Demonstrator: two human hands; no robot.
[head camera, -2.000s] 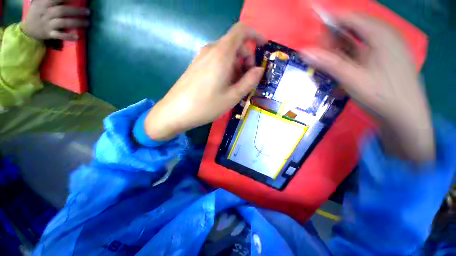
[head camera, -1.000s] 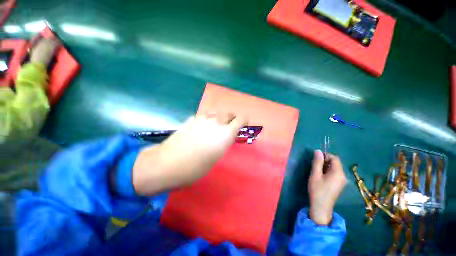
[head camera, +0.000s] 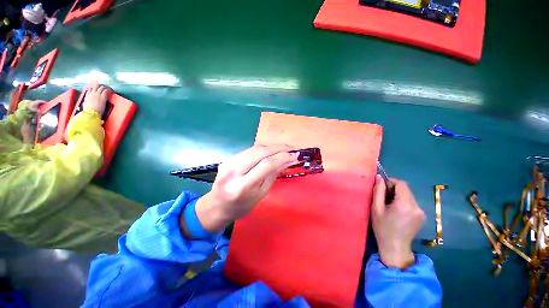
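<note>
The tablet unit (head camera: 310, 160) is held tilted, seen nearly edge-on, over the upper left part of the red foam pad (head camera: 301, 234). My left hand (head camera: 244, 180) grips it across its middle; its dark edge sticks out left of the hand and its open board side shows at the right. My right hand (head camera: 397, 216) is beside the pad's right edge, closed around the tweezers (head camera: 383, 172), whose tips point up and left. A single flex cable (head camera: 439, 213) lies on the bench right of my right hand.
Loose flex cables (head camera: 493, 231) lie in a heap at the right, by a clear tray's edge. A small blue tool (head camera: 454, 134) lies above them. Another tablet (head camera: 415, 8) on a red pad (head camera: 397, 35) is at the top. A person in yellow sleeves (head camera: 84, 141) works at the left.
Two seconds ago the tablet lay on the pad under both hands; now my left hand holds it tilted. Since one second ago, a single flex cable shows apart from the heap.
</note>
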